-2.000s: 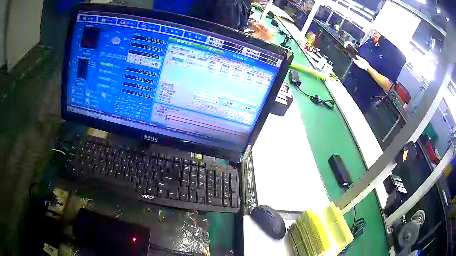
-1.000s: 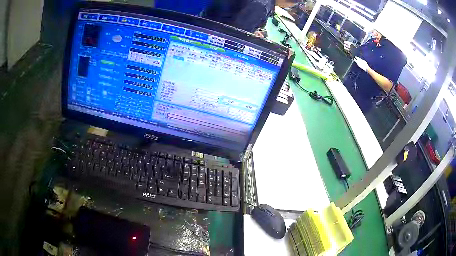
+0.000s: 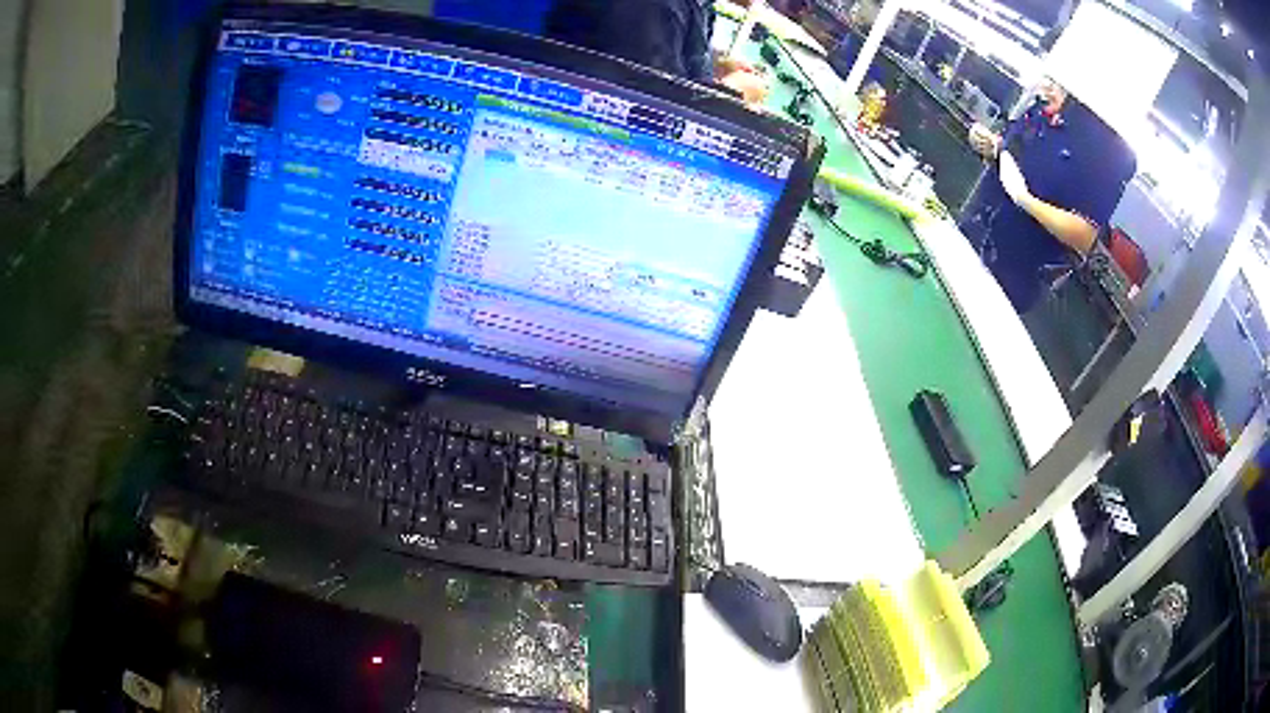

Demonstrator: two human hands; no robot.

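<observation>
A black power adapter (image 3: 314, 644) with a small red light lies on the dark, shiny test fixture (image 3: 515, 634) at the bottom left. The fixture is below the black keyboard (image 3: 446, 481). The monitor (image 3: 474, 209) behind the keyboard shows a blue and white test screen. Neither my left hand nor my right hand is in the picture.
A black mouse (image 3: 754, 610) and a yellow ridged stack (image 3: 898, 644) are on the white ledge at right. Another adapter (image 3: 943, 433) lies on the green conveyor (image 3: 912, 348), with a yellow-green bar (image 3: 875, 197) farther up. A person (image 3: 1056, 174) stands beyond it.
The adapter on the belt and the cords stay almost in place; the whole view shifts slightly. The far person's arms have moved a little.
</observation>
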